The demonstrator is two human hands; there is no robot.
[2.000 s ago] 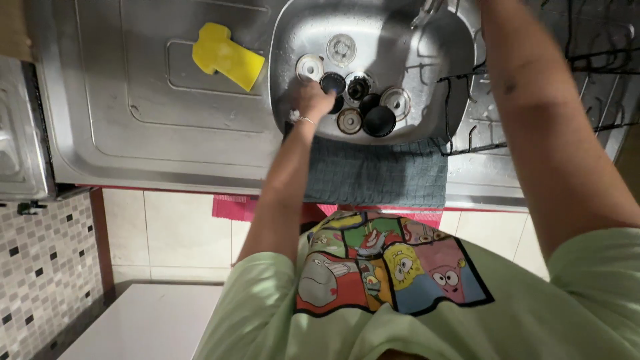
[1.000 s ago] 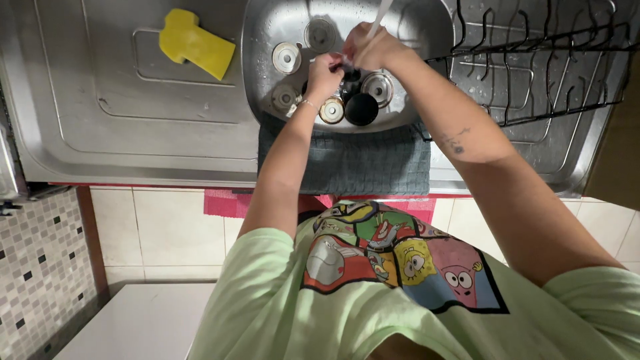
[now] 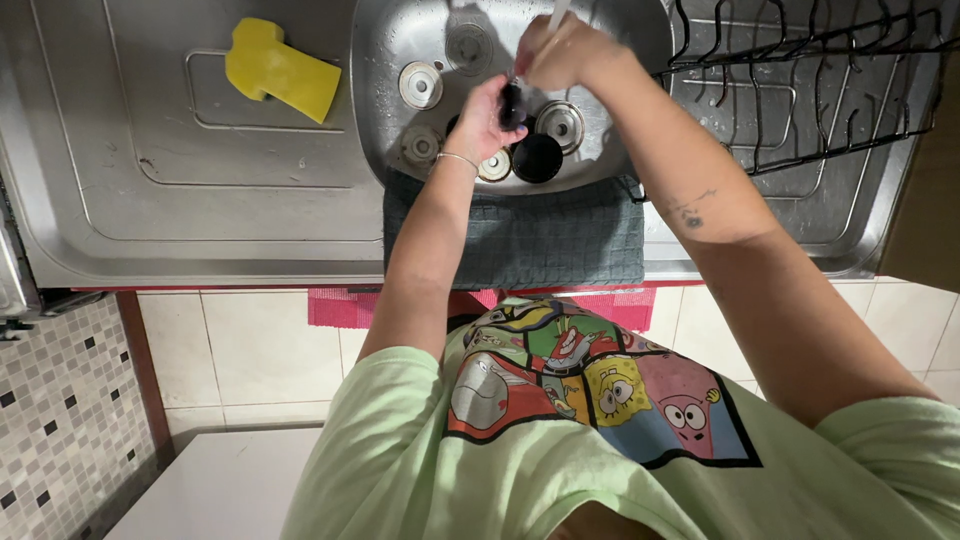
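My left hand (image 3: 484, 120) grips a black stove burner cap (image 3: 511, 107) on edge over the steel sink basin (image 3: 382, 45). Against its far side is my right hand (image 3: 566, 52), with something reddish at its fingertips, too blurred to name, beside a falling stream of water (image 3: 559, 13). Below the hands, a larger black burner cap (image 3: 537, 158) lies on the basin floor, touching a pale metal burner ring (image 3: 495, 166). Other round metal burner parts lie around: one at the right (image 3: 560, 127), two at the left (image 3: 421, 85) (image 3: 421, 145), one at the back (image 3: 469, 49).
A yellow cloth (image 3: 281, 69) lies on the steel drainboard left of the basin. On the right drainboard sits a black wire rack (image 3: 810, 90), possibly a dish rack. A dark green cloth (image 3: 517, 232) hangs over the sink's front edge.
My right hand, out by the faucet at the top two seconds ago, has come down to my left hand. Water now falls there. A black cap is lifted in my left hand.
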